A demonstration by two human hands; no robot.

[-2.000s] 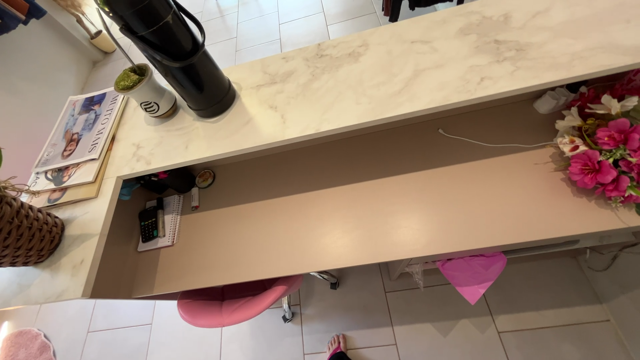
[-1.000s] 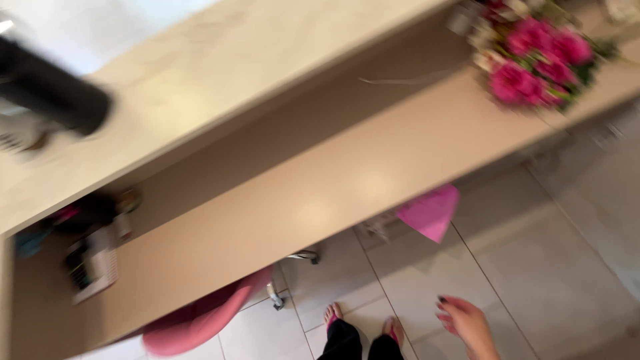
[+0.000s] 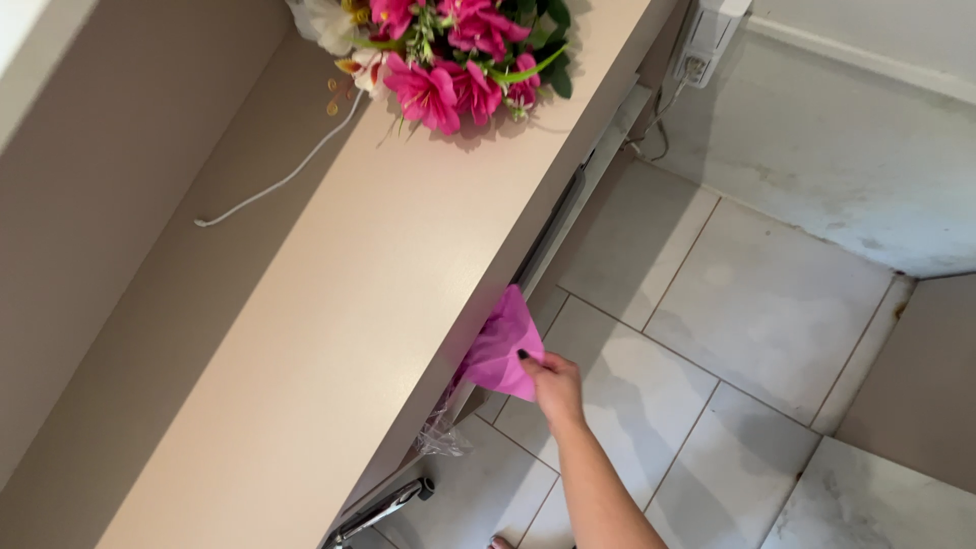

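Note:
My right hand (image 3: 558,385) reaches in from below, its thumb and curled fingers closed on the corner of a thin pink sheet (image 3: 503,347), perhaps tissue paper or fabric. The sheet sticks out from under the desk's front edge, and its far part is hidden below the desktop. Crumpled clear plastic (image 3: 442,436) hangs just beside it, from the same lower shelf (image 3: 610,149). My left hand is out of view.
Pink and white flowers (image 3: 431,91) lie on the beige desktop (image 3: 366,297) near a white cable (image 3: 293,177). A wall socket (image 3: 694,65) holds a plug. A chair's chrome leg (image 3: 385,507) stands below the desk on the tiled floor (image 3: 610,381).
The view has shifted right and closer to the flowers. My right hand, away from the pink sheet one second ago, has moved to it and taken hold of its corner.

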